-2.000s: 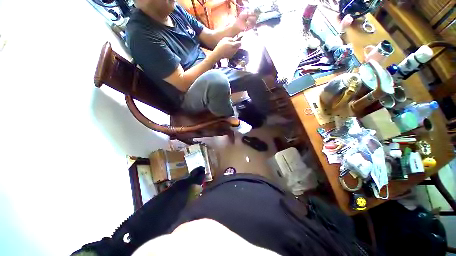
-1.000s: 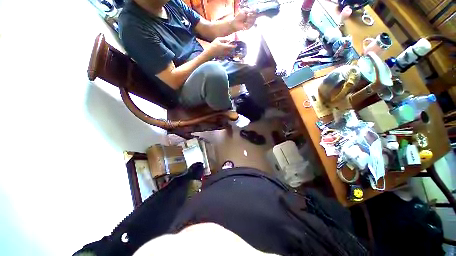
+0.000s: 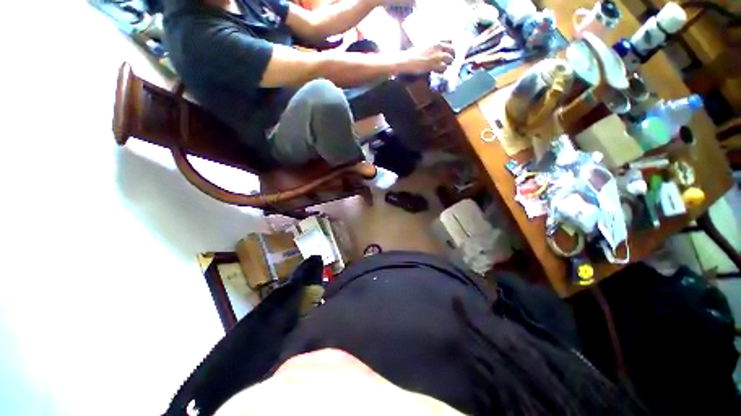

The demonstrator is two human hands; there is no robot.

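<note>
Neither my left hand nor my right hand shows. Dark clothing [image 3: 390, 325] fills the bottom of the view around a pale, overexposed patch. In front to the right, a brown wooden table [image 3: 524, 240] holds a crumpled heap of clear plastic bags [image 3: 573, 195], with a white mask-like piece [image 3: 611, 215] at its right side. A tan tape roll [image 3: 564, 242] lies by the near edge, and a small yellow and black item [image 3: 583, 271] sits at the corner. A glossy brown vessel or carved piece [image 3: 528, 101] stands farther back beside a pale round dish [image 3: 583, 61].
A seated person [image 3: 219, 65] in a carved wooden armchair [image 3: 146, 114] reaches one hand to tools [image 3: 487, 45] on the table. A dark flat pad [image 3: 471, 91] lies at the table edge. Cardboard boxes [image 3: 268, 256], a pale container [image 3: 465, 223] and dark footwear [image 3: 406, 200] are on the floor.
The view has shifted, so the table and person sit higher and a little further left. The seated person's near arm has stretched out from the lap to the tools on the table.
</note>
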